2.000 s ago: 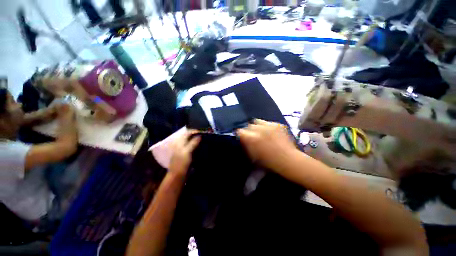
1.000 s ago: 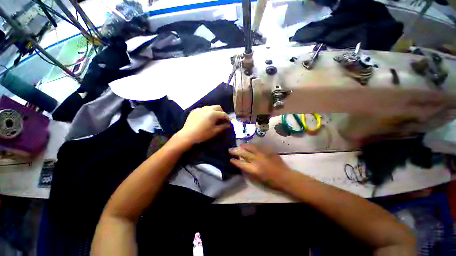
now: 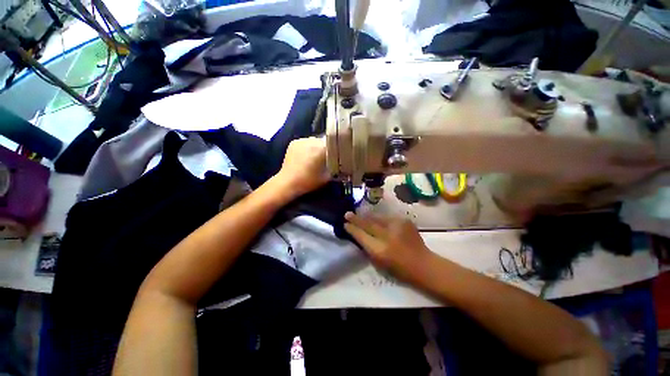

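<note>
The black garment panel [image 3: 147,228] with pale fabric parts [image 3: 316,242] spreads left of the needle and hangs over the table's front edge. My left hand [image 3: 305,167] lies on the black cloth just left of the machine head, its fingertips partly hidden behind the head. My right hand [image 3: 382,239] has its fingertips on the cloth edge in front of the presser foot [image 3: 348,187]. The cream sewing machine [image 3: 455,150] stands right of my left hand. The cloth's edge lies at the presser foot; whether the needle is in it cannot be told.
Snips with green and yellow loops [image 3: 449,186] lie behind the needle under the arm. Dark thread waste [image 3: 573,246] lies at the right of the table. More black cloth [image 3: 514,37] lies behind the machine. A purple machine [image 3: 26,191] and dark green cone [image 3: 26,136] are far left.
Since two seconds ago the cloth and both hands came from over the lap to the machine. In the last second my left hand moved slightly behind the machine head.
</note>
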